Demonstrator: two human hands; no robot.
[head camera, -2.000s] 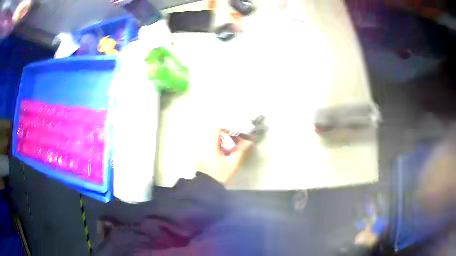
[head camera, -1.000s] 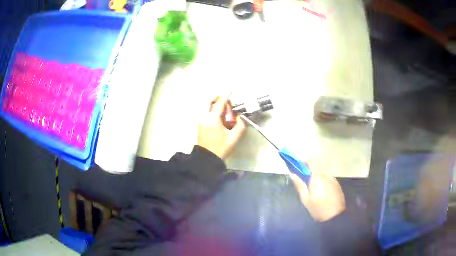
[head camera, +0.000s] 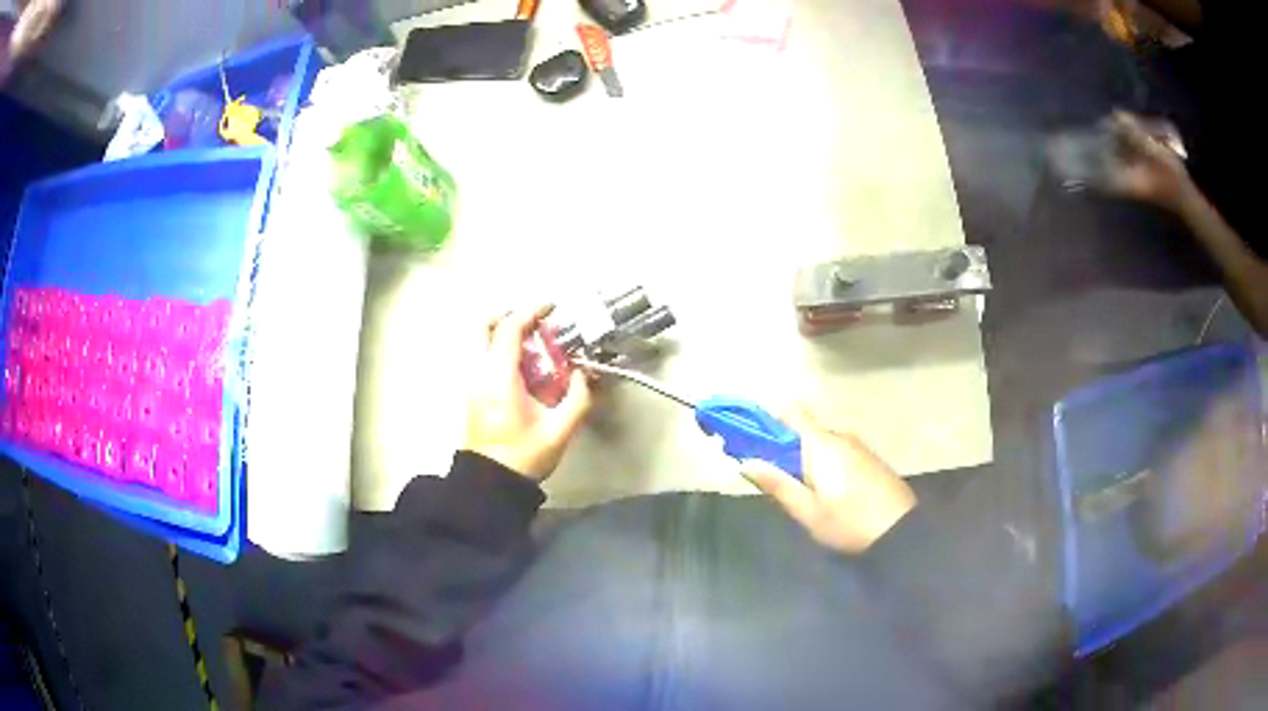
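My left hand (head camera: 512, 396) holds a pink moulded part (head camera: 545, 367) on the end of a grey metal insert (head camera: 619, 331) with round posts, over the bench. My right hand (head camera: 846, 486) grips a blue-handled tool (head camera: 748, 428). The tool's thin metal shaft points left and its tip is at the joint between the pink part and the metal. Whether the tip is inside the part cannot be told. A mould insert bar (head camera: 897, 282) with pink parts beneath it lies at the bench's right.
A blue tote (head camera: 146, 247) with rows of pink parts stands left, beside a long white roll (head camera: 309, 333). A green bottle (head camera: 395, 183), phone (head camera: 463, 50), black rounded objects and red snips (head camera: 598, 52) lie behind. Another blue tote (head camera: 1161, 493) and a person's hand (head camera: 1147, 160) are at the right.
The view has shifted, bringing the phone back into sight. The right hand has come in with the blue-handled tool since the earliest frame. The tool's tip stays at the pink part.
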